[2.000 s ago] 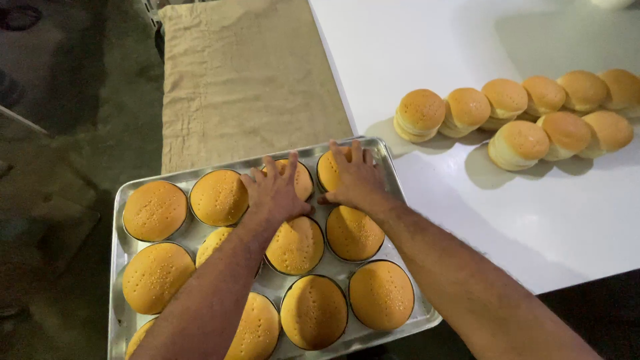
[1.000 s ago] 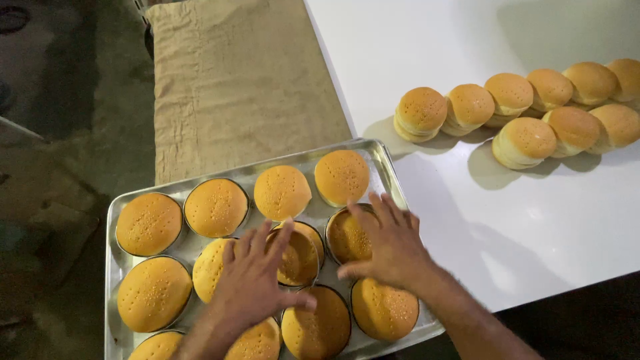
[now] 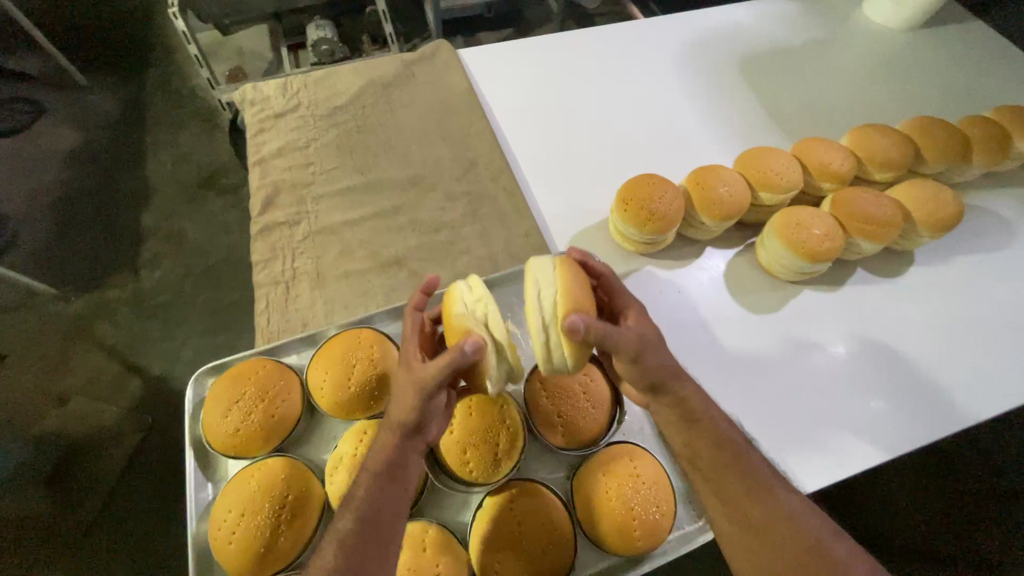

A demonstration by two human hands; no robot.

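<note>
My left hand (image 3: 432, 364) grips a round bread bun (image 3: 482, 332), turned on edge with its pale side facing right. Close beside it, my right hand (image 3: 620, 328) holds another bun (image 3: 558, 314) on edge, its browned top against the fingers. Both are raised over the far right part of a metal baking tray (image 3: 196, 448). Below the hands, browned buns with seeds and small holes sit in thin metal rings, among them one bun (image 3: 483, 438) under the left hand and another (image 3: 571, 404) under the right.
On the white table (image 3: 832, 376) to the right, stacked buns (image 3: 800, 242) stand in two rows. A tan cloth (image 3: 376, 192) lies beyond the tray. A white object (image 3: 900, 10) stands at the table's far edge, and metal shelving (image 3: 392, 24) is behind the cloth.
One second ago both hands were apart and lower over the tray, with two buns in its far right row. Now each hand holds a bun on edge, and that place on the tray shows bare metal.
</note>
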